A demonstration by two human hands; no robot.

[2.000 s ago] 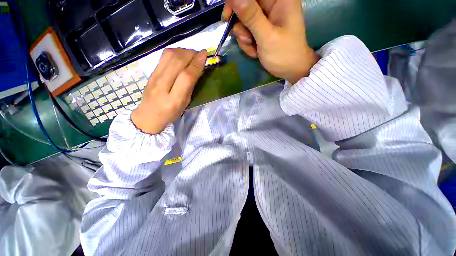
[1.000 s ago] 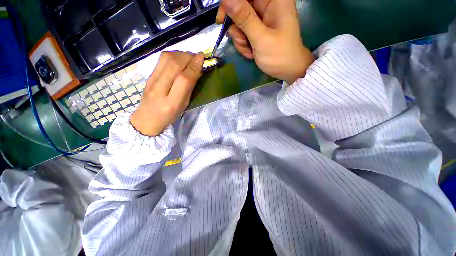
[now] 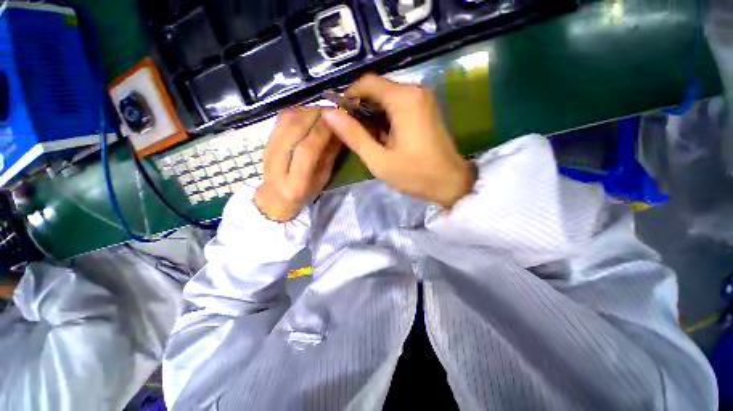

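Note:
My left hand (image 3: 299, 160) is over the bench edge, fingers bent together at the tips; what it holds is hidden by the fingers. My right hand (image 3: 406, 140) meets it, with the dark tweezers (image 3: 344, 100) between its thumb and fingers, partly hidden. The watch housing between the hands cannot be made out. White adhesive pads (image 3: 217, 164) lie in rows left of my left hand. The yellow-green release liner (image 3: 468, 100) shows right of my right hand. The black blister tray (image 3: 265, 72) lies behind, with silver-rimmed watch housings (image 3: 337, 34) in some pockets.
An orange-bordered fixture (image 3: 150, 108) stands left of the tray, with blue and black cables (image 3: 108, 172) beside it. A blue power unit (image 3: 48, 80) is at the far left. A person's white sleeve (image 3: 60, 337) is at lower left. A blue stool-like object (image 3: 631, 168) is at right.
The view has shifted, so the bench things sit further right and lower. My right hand has come down and left against my left hand. The housing seen at my left fingertips is now hidden.

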